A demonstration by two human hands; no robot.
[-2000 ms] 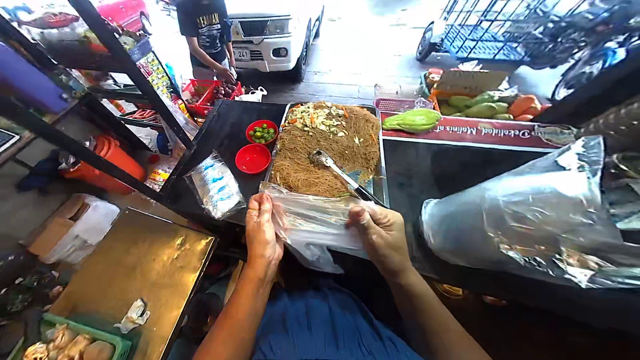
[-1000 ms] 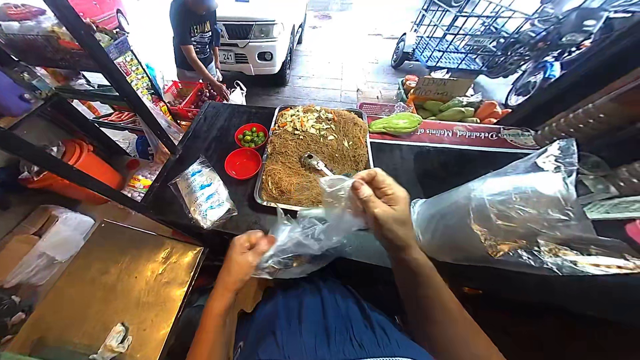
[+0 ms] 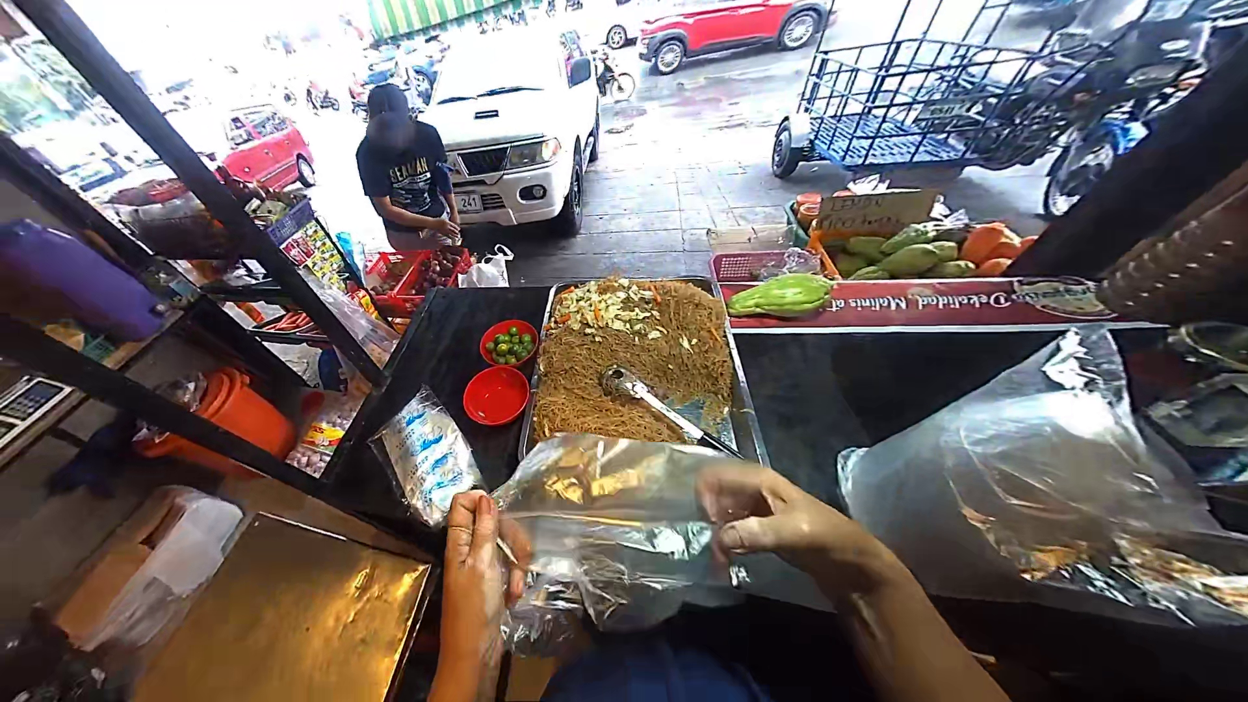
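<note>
A clear plastic bag (image 3: pixel 624 546) is spread between my hands in front of the tray. My left hand (image 3: pixel 483 546) grips its left edge, and my right hand (image 3: pixel 770 517), somewhat blurred, pinches the right side. Just beyond lies a metal tray (image 3: pixel 746 390) of brown noodles (image 3: pixel 585 380), topped at the back with chopped vegetables (image 3: pixel 609 307). Metal tongs (image 3: pixel 663 405) rest on the noodles, handle toward me. Left of the tray are a red bowl of small green citrus fruits (image 3: pixel 510 344) and an empty red bowl (image 3: pixel 495 395).
A pack in printed plastic (image 3: pixel 429 458) lies at the left; a large clear plastic bag (image 3: pixel 1043 478) covers the right side. Chayote (image 3: pixel 780 294) and a crate of green and orange produce (image 3: pixel 912 255) stand behind. A person (image 3: pixel 405 175) is beyond the counter, by red baskets (image 3: pixel 419 273).
The bag, bunched between my hands one second ago, is now spread wide and flat. My hands have moved apart. The view has tilted up toward the street.
</note>
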